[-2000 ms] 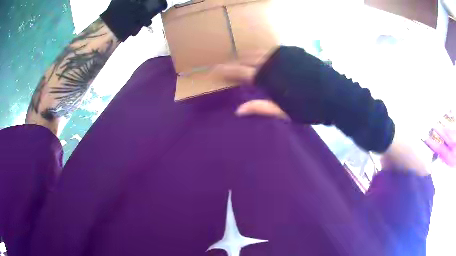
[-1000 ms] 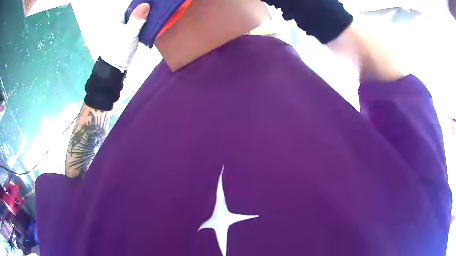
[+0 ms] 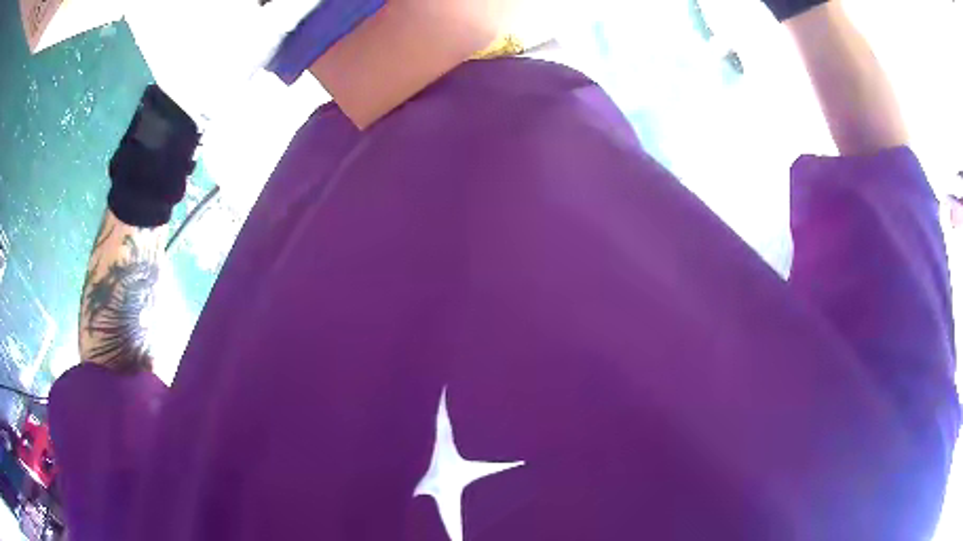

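A brown carton (image 3: 407, 58) is at the top, its near corner against the front of my purple garment; its far part is cut off by the upper edge. The blue-purple tape gun (image 3: 329, 40) lies along the carton's left side, partly out of the picture. My left wrist has a black band, with a tattooed forearm below it; the gloved hand is lost in white glare, so its grip cannot be told. My right forearm reaches up past the top edge, with only a bit of black sleeve showing; my right hand is out of the picture.
The worktable (image 3: 697, 159) is washed out white. Part of another carton (image 3: 69, 19) shows at the top left. The green floor (image 3: 63, 127) is on the left, with a cable and red and dark things (image 3: 34, 454) low at the left edge. A small yellow thing (image 3: 502, 48) lies beside the carton.
My left wrist has moved left and away from the tape gun. My right arm has moved right and up. The carton has shifted slightly up, and the tape gun shows less.
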